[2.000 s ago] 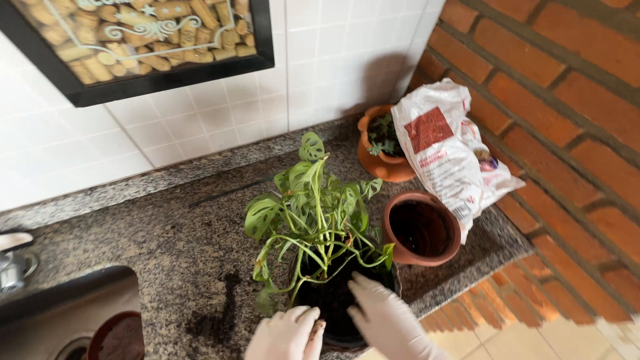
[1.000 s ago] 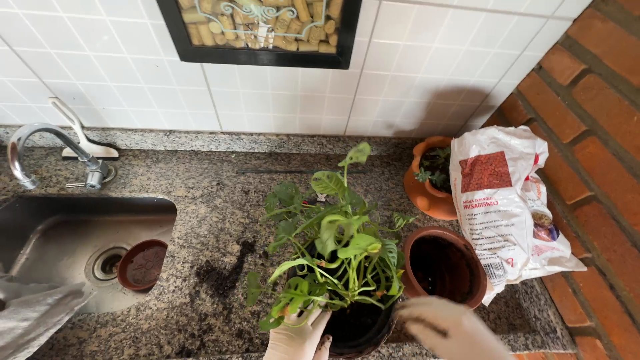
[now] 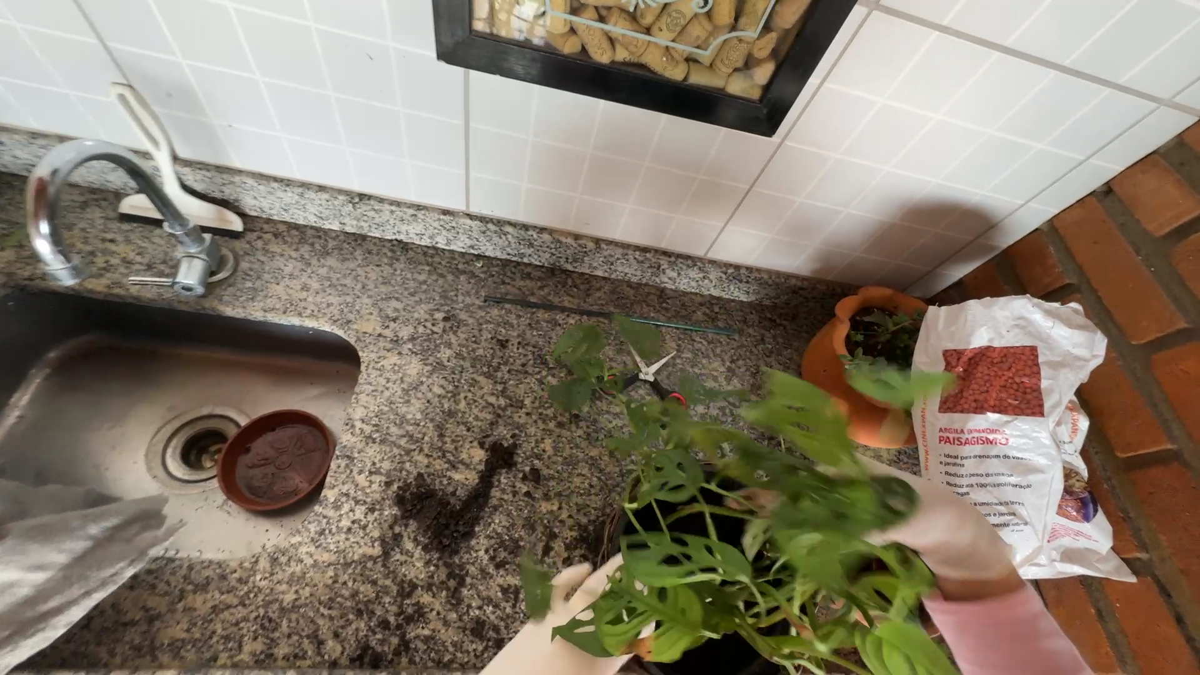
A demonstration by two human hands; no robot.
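A leafy plant with holed leaves stands in a dark pot at the counter's front edge, its foliage hiding much of the pot. My left hand, in a pale glove, is at the pot's near left side, fingers partly behind leaves. My right hand, gloved too with a pink sleeve, reaches in among the leaves on the right; its fingertips are hidden, so its hold is unclear. Open scissors lie behind the plant, beside a thin dark stick.
Spilled soil lies on the granite counter. A brown saucer sits in the steel sink at left, near the faucet and squeegee. An orange pot and a white printed bag stand at right.
My right hand has moved in among the foliage, where it was over the plant pot's right side. Leaves now spread further right, covering the empty brown pot seen earlier.
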